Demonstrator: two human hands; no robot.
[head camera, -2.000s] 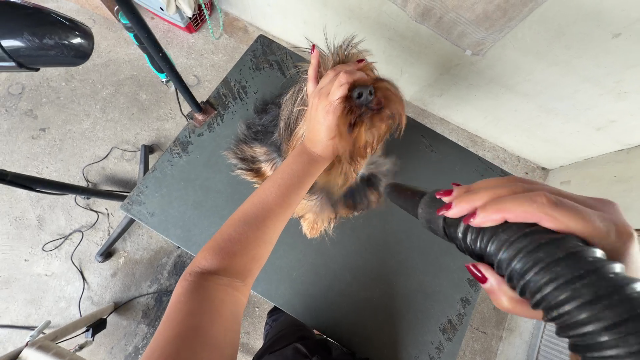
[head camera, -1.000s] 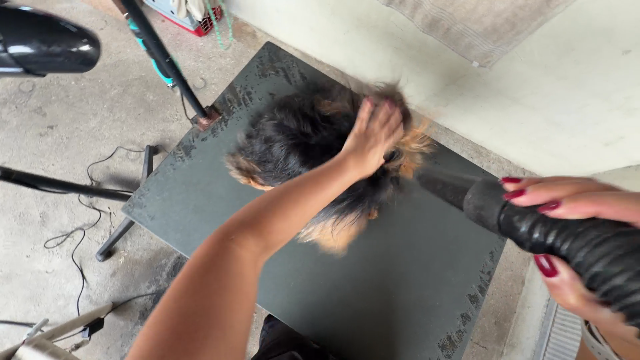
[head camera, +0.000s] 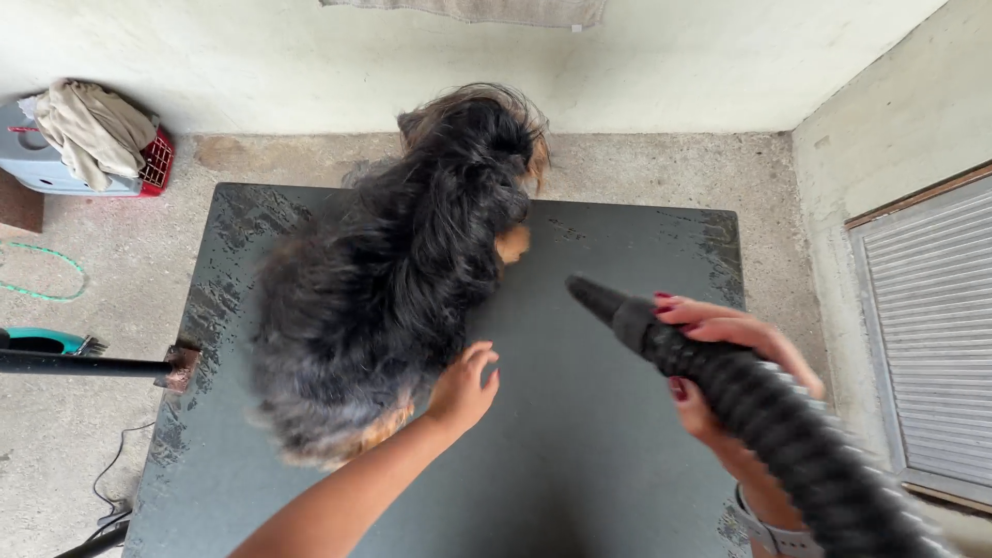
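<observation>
A small long-haired dog (head camera: 387, 287), black and grey with tan parts, is on the dark grooming table (head camera: 612, 434), its head at the table's far edge and turned away from me. My left hand (head camera: 465, 387) is beside the dog's flank, fingers apart and curled slightly, holding nothing; whether it touches the coat I cannot tell. My right hand (head camera: 736, 349) is closed round the ribbed black hose of a pet dryer (head camera: 744, 395). The dryer's tapered nozzle (head camera: 601, 300) points up and left toward the dog, with a gap between them. A watch band is on my right wrist.
A pale wall (head camera: 659, 70) rises behind the table. A grooming arm (head camera: 85, 363) is clamped at the left edge, near a teal clipper (head camera: 50, 341). On the floor are a pet carrier (head camera: 58, 174) with a cloth (head camera: 97, 132) on it and a cable (head camera: 108, 473). A louvred panel (head camera: 938, 333) is at right.
My left hand has left the dog's head and is now by its flank. The dog faces away, where two seconds ago its face was toward me. The view has shifted and turned.
</observation>
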